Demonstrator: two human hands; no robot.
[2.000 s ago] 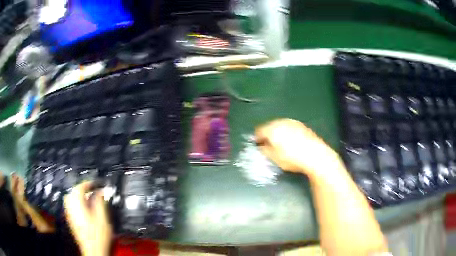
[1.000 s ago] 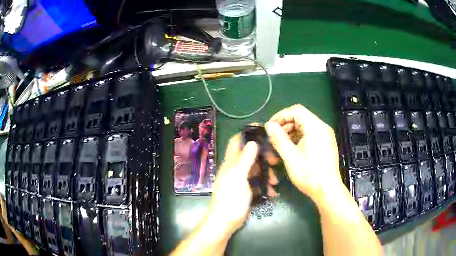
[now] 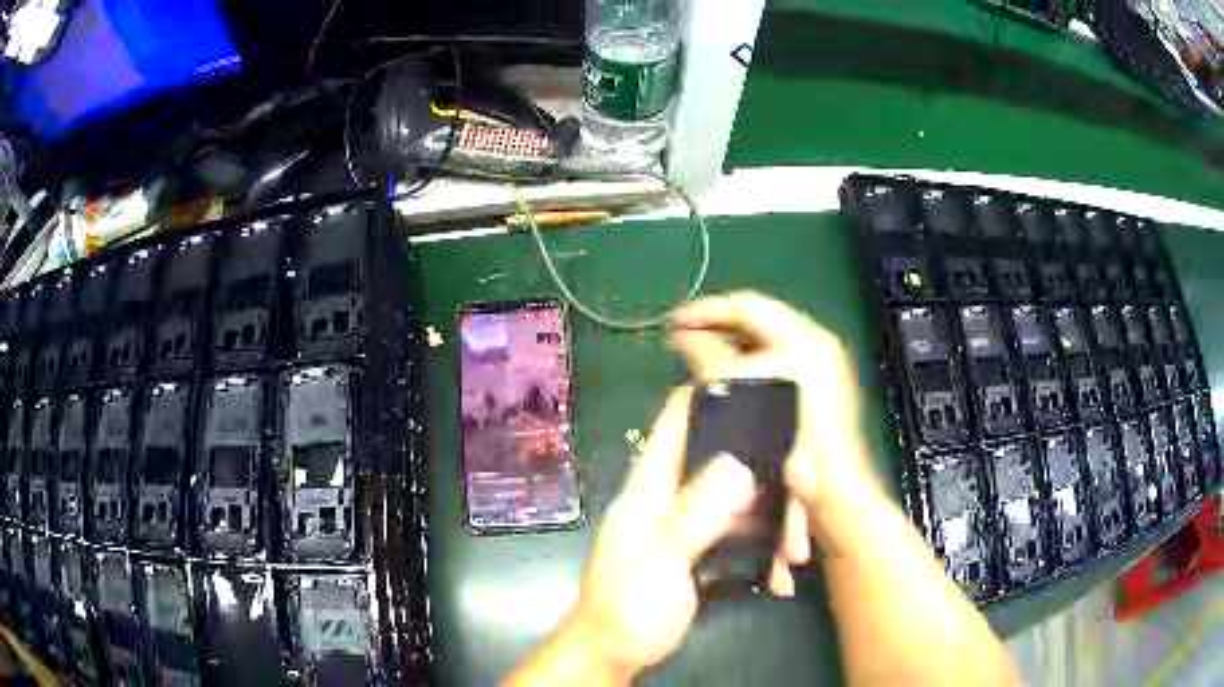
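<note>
A black phone housing (image 3: 742,423) is held upright over the green mat, right of the middle. My left hand (image 3: 651,537) grips it from the left, with the thumb across its face. My right hand (image 3: 792,362) is at its upper right, blurred, with fingers curled above the top edge and others behind the right side. Whether the right fingers hold a small part cannot be told. A few tiny whitish bits (image 3: 635,440) show left of the hands; the hands hide the mat behind them.
A lit smartphone (image 3: 518,416) lies left of my hands. Blister trays of housings stand at left (image 3: 391,470) and right (image 3: 879,289). A thin cable loop (image 3: 702,255), a yellow-brown stick (image 3: 558,219) and a water bottle (image 3: 631,81) are behind. A red stool (image 3: 1165,577) shows lower right.
My left hand came from the left tray to the middle with a housing. My right hand left the pile of bits and joined it. The housing is now turned with its plain dark face visible.
</note>
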